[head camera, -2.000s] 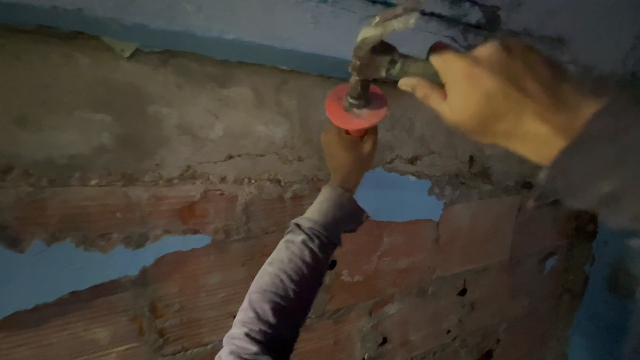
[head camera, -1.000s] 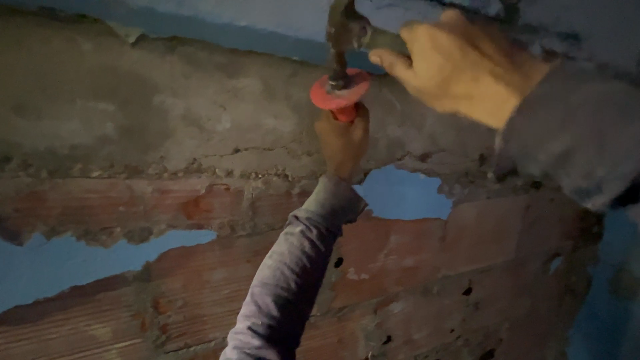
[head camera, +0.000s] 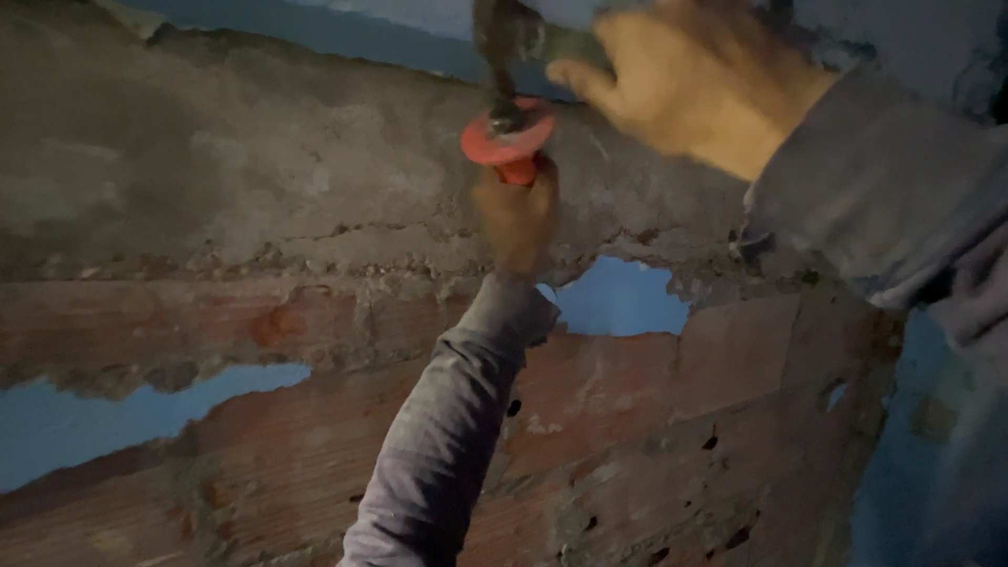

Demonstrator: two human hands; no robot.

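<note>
My left hand [head camera: 516, 213] is closed around the red grip of a chisel with a round red hand guard [head camera: 508, 142], held up against the grey mortar band of the wall. The guard hides the chisel's blade, and its struck end points up. My right hand [head camera: 693, 87] grips the handle of a hammer [head camera: 504, 47] at the top of the view. The hammer's dark metal head is at the chisel's struck end; blur hides whether they touch. Part of the hammer is cut off by the frame's upper edge.
Below the mortar band [head camera: 197, 173] runs exposed red hollow brick [head camera: 315, 441] with small holes. Jagged patches of blue paint [head camera: 622, 298] remain at the middle and the left [head camera: 157, 409]. A blue surface [head camera: 913, 425] stands at the right, and a blue strip [head camera: 354, 35] crosses the top.
The hammer, tilted above the chisel two seconds ago, is now upright over its end. My left hand keeps its hold on the chisel. The wall shows no plain change.
</note>
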